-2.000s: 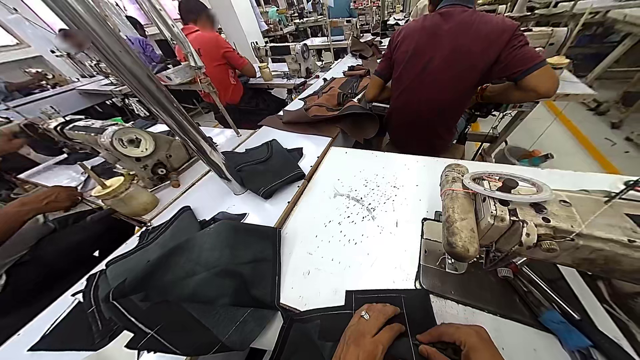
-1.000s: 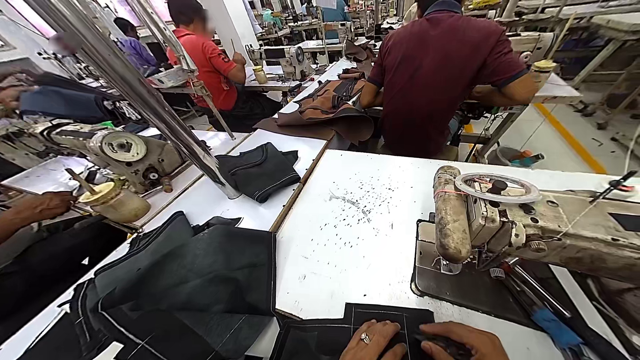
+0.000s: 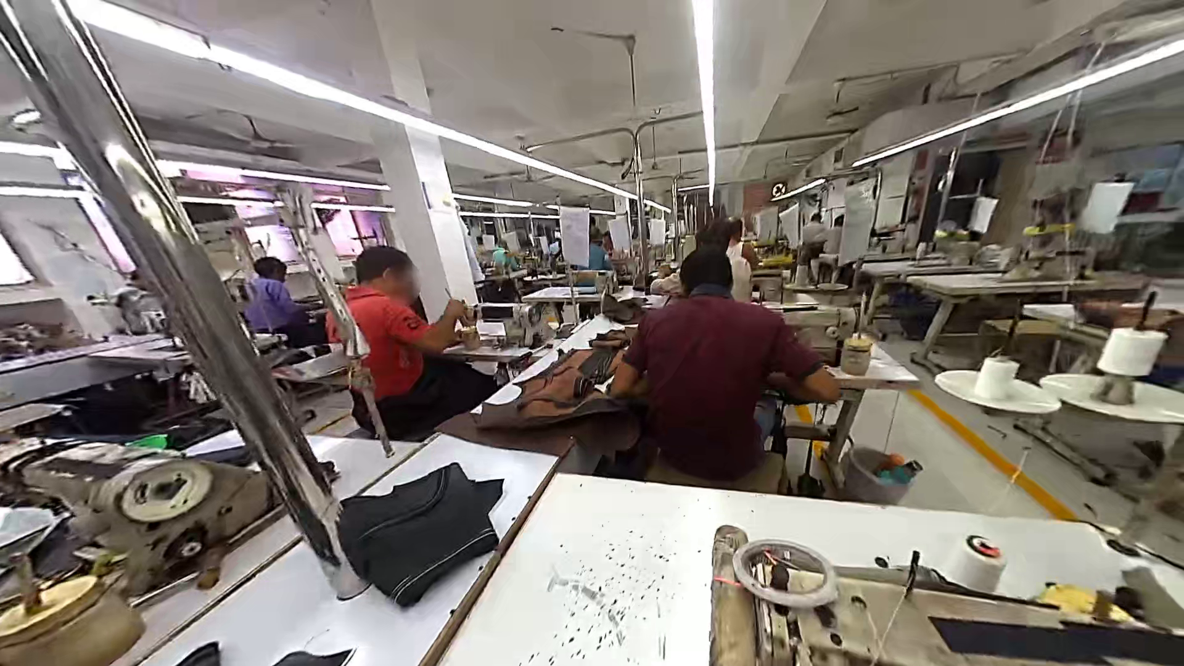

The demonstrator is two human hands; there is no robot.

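Neither my left hand nor my right hand shows; both are out of view below the frame. An industrial sewing machine [image 3: 888, 615] stands at the lower right, with a clear plastic ring [image 3: 784, 573] on its top and a white thread cone [image 3: 977, 564] behind it. A folded piece of black fabric [image 3: 421, 532] with pale stitched lines lies on the white table left of the wooden edge strip. Edges of more black fabric [image 3: 314, 658] show at the bottom. Dark specks are scattered over the white tabletop [image 3: 592, 564] in front.
A chrome pole [image 3: 199, 305] rises at the left beside another sewing machine [image 3: 148, 504] and a round pot [image 3: 69, 620]. Ahead sits a person in a maroon shirt [image 3: 708, 379], with brown material [image 3: 564, 388] alongside. A person in red [image 3: 388, 338] sits farther left. A bin [image 3: 869, 474] stands on the floor.
The view has tilted up strongly, so both hands and the black pieces beneath them have left the frame. The person in red has a hand raised, lower in the oldest frame.
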